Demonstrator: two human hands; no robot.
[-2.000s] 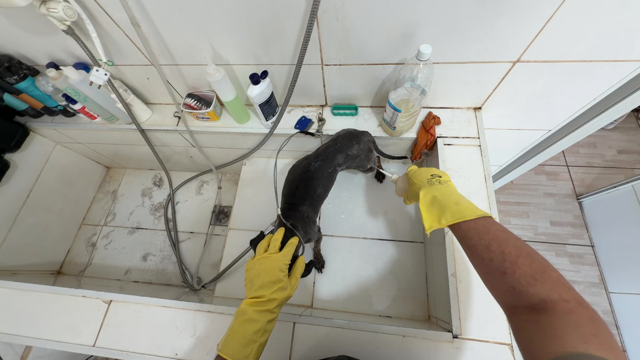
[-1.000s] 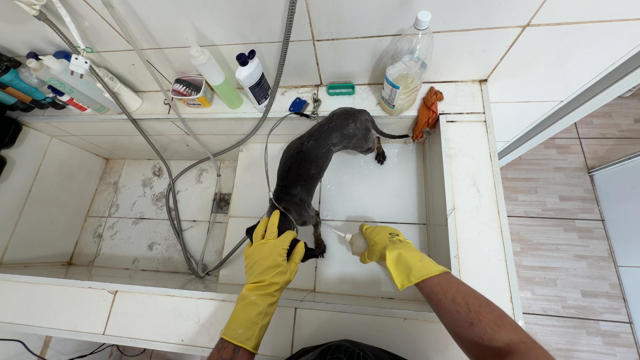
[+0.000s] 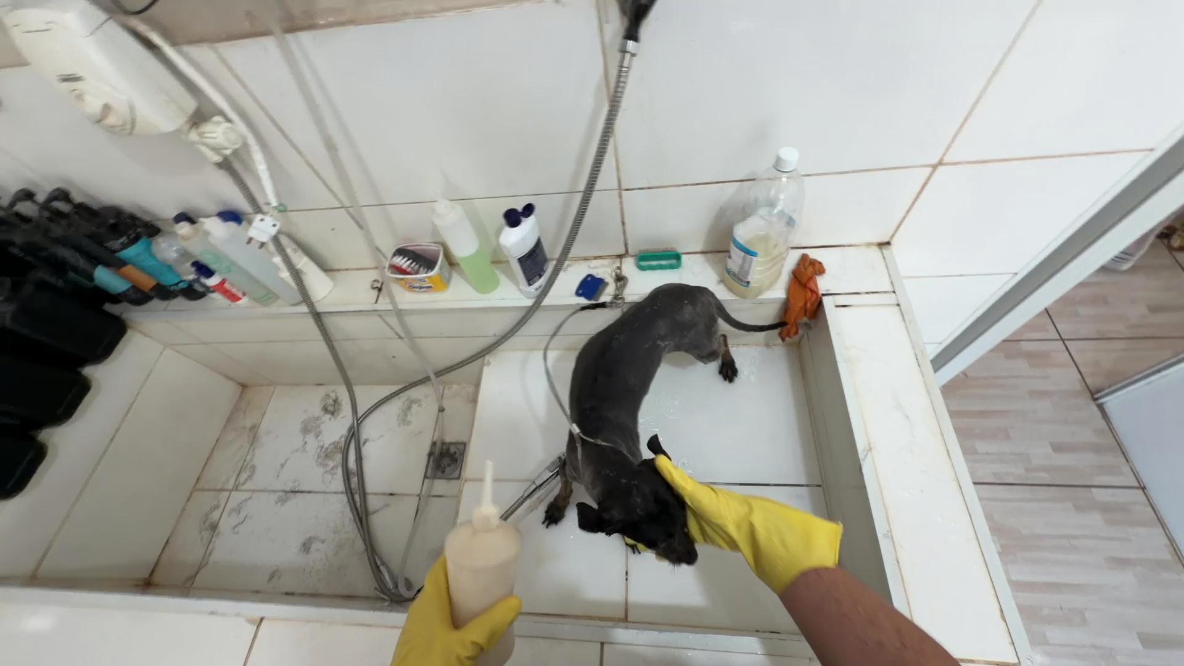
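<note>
A small dark dog stands in the tiled wash tub, its head lowered toward the front edge and a thin leash looped about its neck. My right hand, in a yellow rubber glove, is on the side of the dog's head, with some fingers hidden under the jaw. At the bottom, my gloved left hand holds a squeeze bottle upright, its narrow nozzle pointing up. The bottle's content looks beige. Beside the dog's front paw lies a metal shower handle, partly hidden.
Along the back ledge stand a green-liquid bottle, a white bottle, a large clear bottle, a blue comb, a green brush and an orange cloth. A metal hose loops down into the tub, left of the dog.
The squeeze bottle has passed from my right hand to my left. My left hand has left the dog's head and come down toward the front edge; my right hand is now on the head.
</note>
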